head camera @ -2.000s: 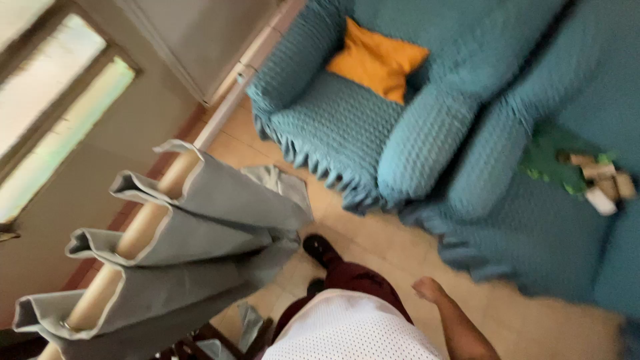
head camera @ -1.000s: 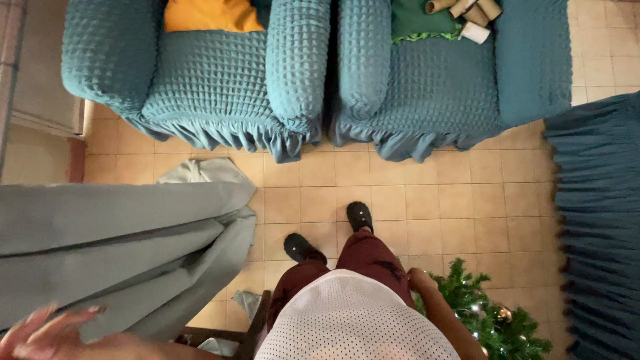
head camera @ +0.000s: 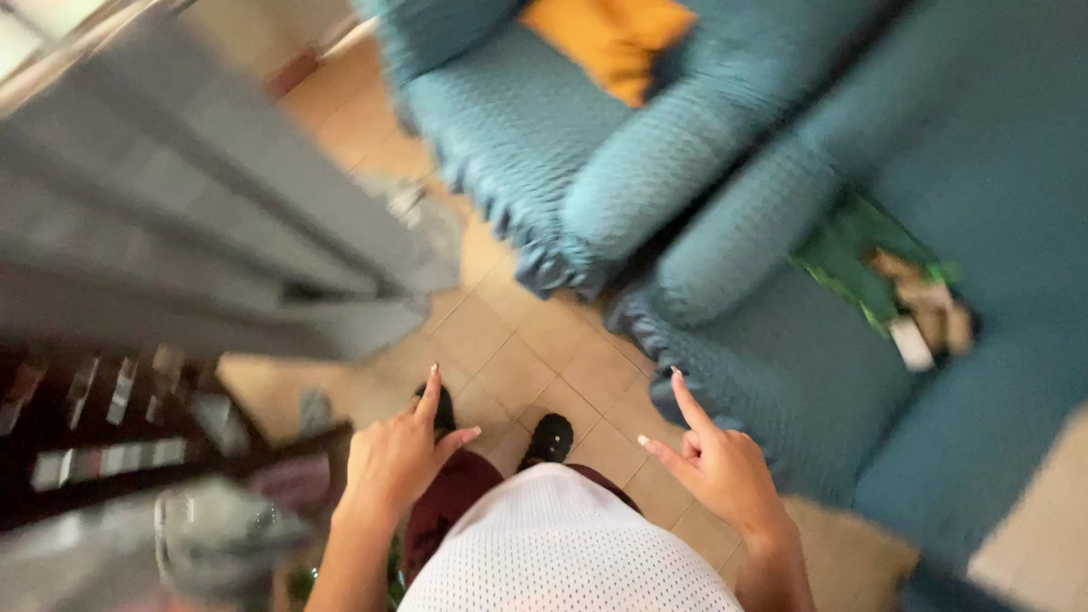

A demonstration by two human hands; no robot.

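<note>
My left hand [head camera: 404, 450] is raised in front of my body, index finger and thumb extended, holding nothing. Level with it on the other side, my right hand [head camera: 710, 463] also has its index finger and thumb stretched out, the other fingers curled, with nothing in it. Between them show the white perforated shirt [head camera: 552, 544] I wear, my dark shoe [head camera: 548, 438] and the tiled floor [head camera: 518, 365]. Neither hand touches any object. The ruffled blue sofa cover [head camera: 782, 374] lies beyond my right hand.
Grey curtains [head camera: 195, 195] hang at the left above a dark shelf [head camera: 110, 433] with blurred items. An orange cushion [head camera: 612, 42] rests on one blue armchair [head camera: 518, 110]. On the neighbouring seat are a green cloth [head camera: 875, 246] and several cardboard tubes [head camera: 935, 306].
Both hands have come up in front of my body with index fingers and thumbs extended; a second ago the left was low at the left edge beside the curtain. The view has swung round.
</note>
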